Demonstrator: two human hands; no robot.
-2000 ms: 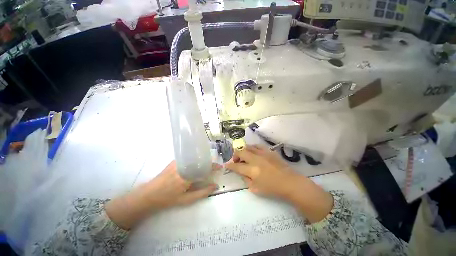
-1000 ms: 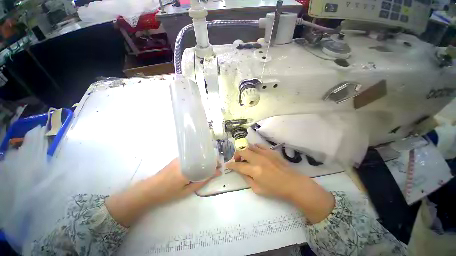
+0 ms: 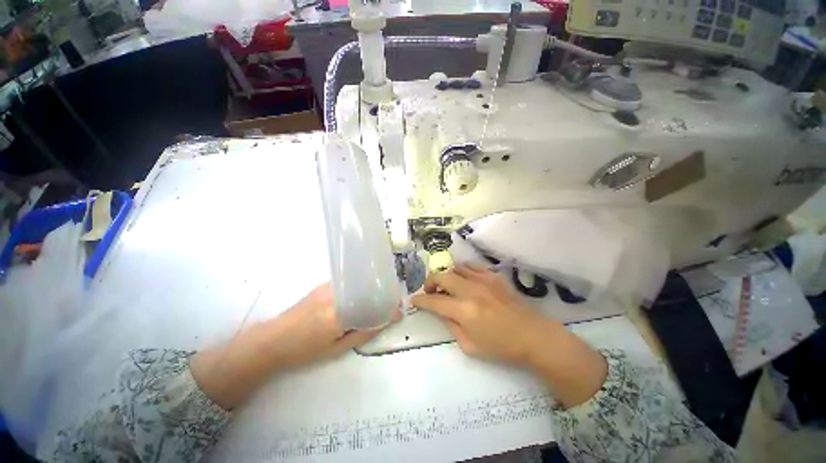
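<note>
The off-white sewing machine (image 3: 543, 163) stands in front of me, with its yellowish round knob (image 3: 440, 261) just above my fingertips. The long white lamp (image 3: 358, 240) hides the needle area and part of my left hand. My left hand (image 3: 312, 324) lies flat on the table left of the needle, its fingertips behind the lamp. My right hand (image 3: 480, 312) rests on the machine bed (image 3: 408, 337) with fingers bent by the needle. Thin sheer fabric may lie between the fingertips; I cannot make it out against the white, nor any tool in the right hand.
A blue bin (image 3: 113, 237) with sheer white fabric (image 3: 54, 316) is at the left table edge. A white cloth (image 3: 561, 249) hangs on the machine arm. A flat black slab (image 3: 684, 335) and a paper with a reddish strip (image 3: 756, 312) are at right. The control panel (image 3: 679, 23) is above.
My left fingers, spread on the bed near its front edge two seconds ago, are drawn back and closer together behind the lamp. My right hand has hardly moved. The view has shifted slightly.
</note>
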